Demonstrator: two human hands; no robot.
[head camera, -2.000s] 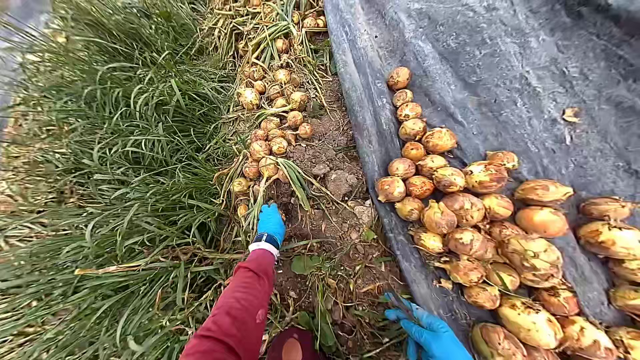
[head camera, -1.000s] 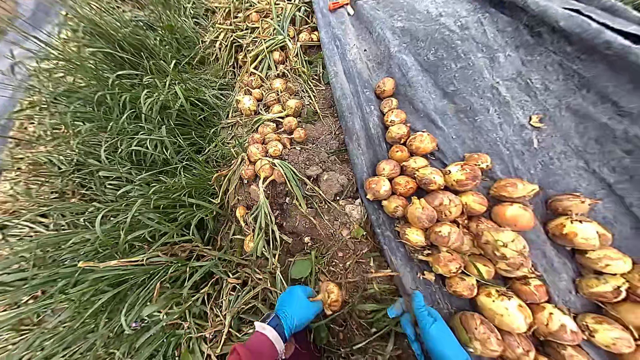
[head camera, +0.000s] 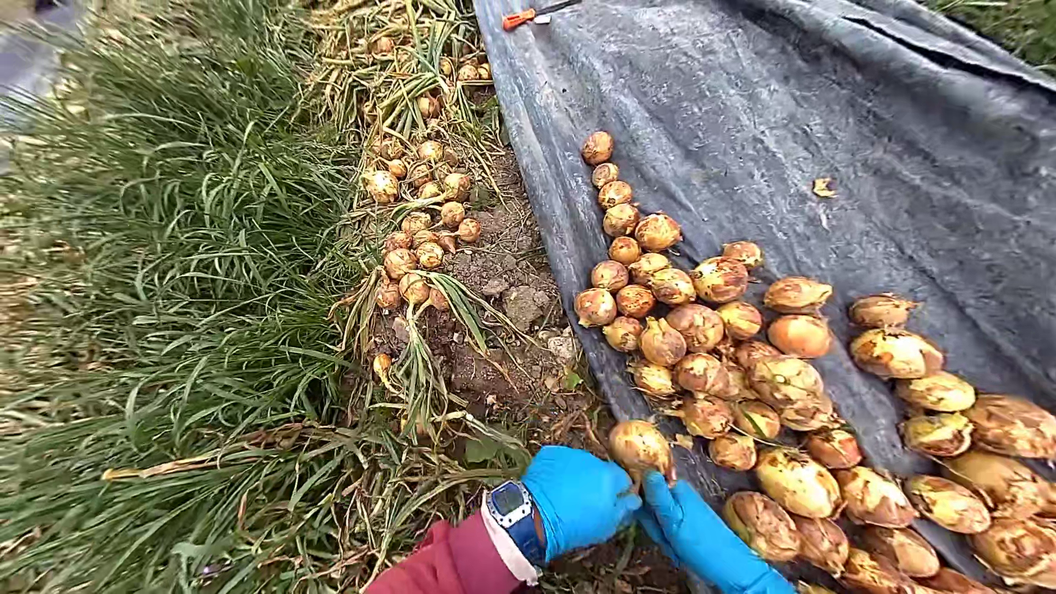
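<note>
A yellow onion (head camera: 639, 448) is held neck down at the meeting point of my two blue-gloved hands, over the near left edge of the dark ground sheet (head camera: 734, 148). My left hand (head camera: 580, 500), with a wristwatch (head camera: 513, 511) at its cuff, is closed at the onion's neck. My right hand (head camera: 697, 532) touches the neck from the right, thumb upward; whatever lies inside its fingers is hidden. Many trimmed onions (head camera: 697, 326) lie on the sheet beside and beyond my right hand.
Onions with leaves (head camera: 421, 247) lie in a row on the soil left of the sheet. Tall green grass (head camera: 214, 247) borders that row. An orange-handled tool (head camera: 520, 19) rests at the sheet's far left edge. Bare soil and clods (head camera: 525, 305) run between row and sheet.
My left hand has pulled back from the row and moved right with an onion, meeting my right hand. A dark tool seen earlier at my right hand is no longer visible.
</note>
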